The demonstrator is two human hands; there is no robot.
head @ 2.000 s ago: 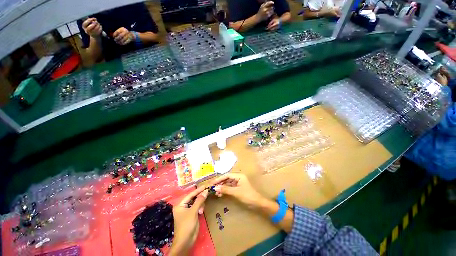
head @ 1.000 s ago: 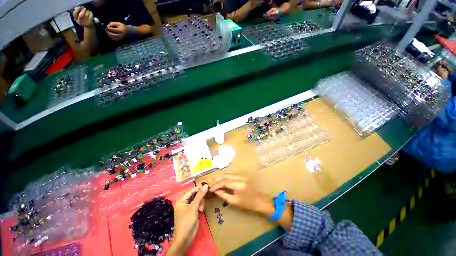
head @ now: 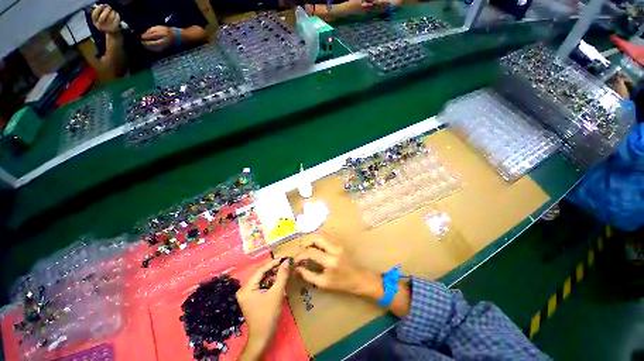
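My left hand (head: 265, 300) and my right hand (head: 335, 268) meet fingertip to fingertip above the seam between the red mat and the tan board. A tiny dark part (head: 286, 261) shows at the left fingertips; its details are too small to tell. The right fingers are bent close beside it, and I cannot tell whether they grip it too. A heap of black parts (head: 210, 314) lies on the red mat left of my left hand. A few small dark pieces (head: 306, 299) lie on the tan board below my right hand. A blue strap (head: 390, 285) is around my right wrist.
Clear trays with small parts lie on the red mat (head: 138, 342) and the tan board (head: 402, 173). A white box (head: 274, 211), a small white bottle (head: 304, 186) and a white dish (head: 312, 215) stand behind my hands. Clear trays are stacked right (head: 498, 134). People sit across the green surface.
The whole view has shifted slightly. The right fingers have opened a little and curled beside the left fingertips, where earlier both hands held a small part together.
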